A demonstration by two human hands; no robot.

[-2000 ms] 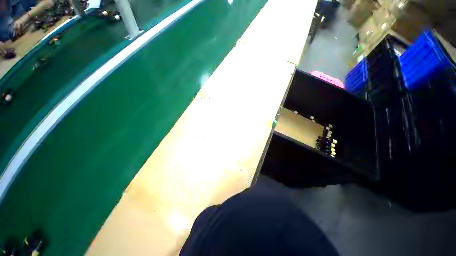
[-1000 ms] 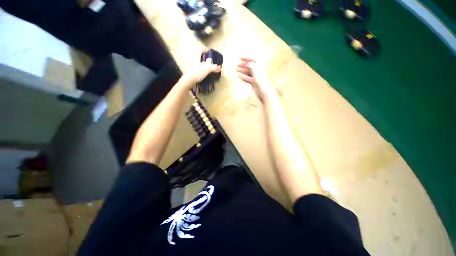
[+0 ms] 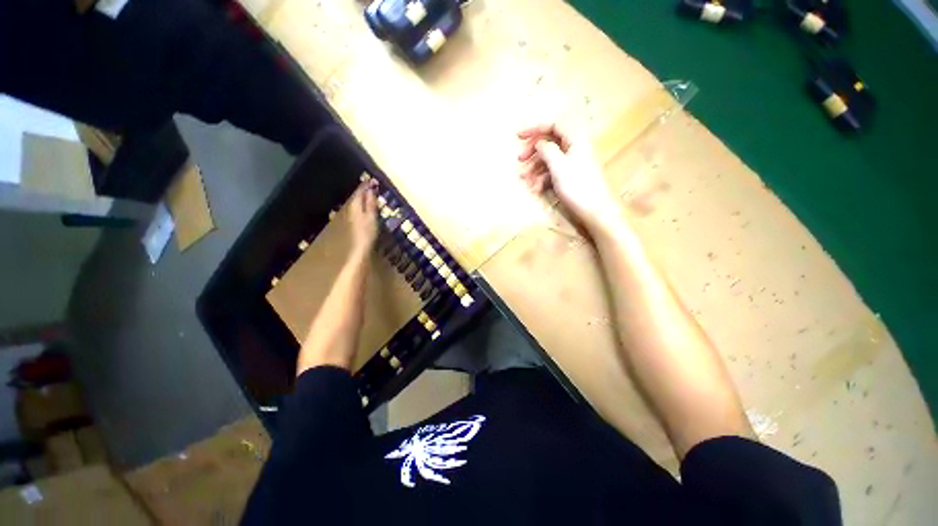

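Note:
My left hand (image 3: 362,216) is inside the black bin (image 3: 231,293), its fingers at the upper end of a row of dark units with tan bands (image 3: 437,262). Whether the fingers still grip any units cannot be told. A brown cardboard sheet (image 3: 314,277) lies inside the bin beside the row, partly under my left forearm. More banded units (image 3: 393,358) line the bin's near side. My right hand (image 3: 561,170) is over the cardboard-covered bench (image 3: 699,277), bare and empty, fingers slightly bent and apart.
Glossy black units (image 3: 417,29) are grouped at the far end of the bench. Several banded units lie on the green conveyor (image 3: 761,123) at upper right. A person in dark clothing (image 3: 175,57) is at upper left. Cardboard pieces (image 3: 190,205) lie on the floor left of the bin.
My left hand, shut on a group of black units over the bench a second ago, has moved down into the bin. My right hand stays empty over the bench. The view has shifted, showing more of the bin.

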